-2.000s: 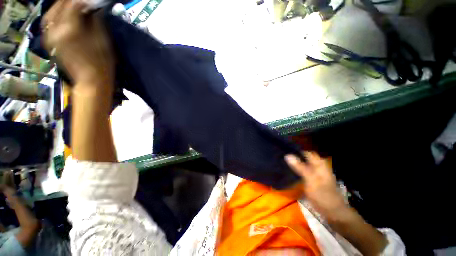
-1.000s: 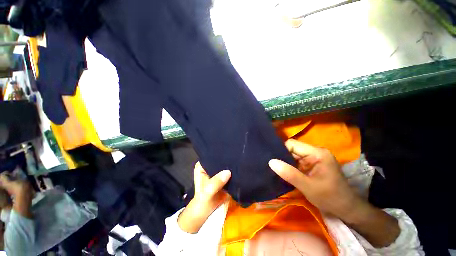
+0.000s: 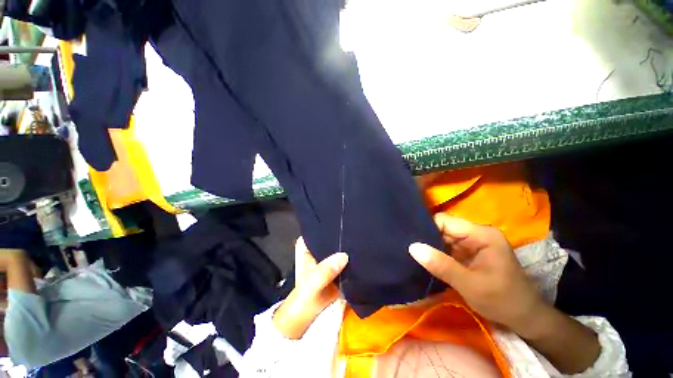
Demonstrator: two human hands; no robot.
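A dark navy fabric panel (image 3: 369, 199) runs from the white table over its green edge down to my lap. A fine pale line runs lengthwise along it. My left hand (image 3: 313, 284) pinches the panel's lower left edge, thumb on top. My right hand (image 3: 476, 269) pinches its lower right edge, thumb on top. The panel's end lies spread between both hands, over the orange apron (image 3: 413, 325). The fingers under the cloth are partly hidden.
The table's green edge (image 3: 531, 140) crosses in front of me. More navy pieces (image 3: 103, 96) and a yellow-orange cloth (image 3: 133, 177) are at left. Dark fabric (image 3: 214, 273) lies heaped below the table. Another person's sleeve (image 3: 66, 310) is at far left. Loose threads (image 3: 653, 66) lie at right.
My left hand has come from the upper left of the table down to the panel's lower end. Both hands now hold that end spread; the scissors have left the view.
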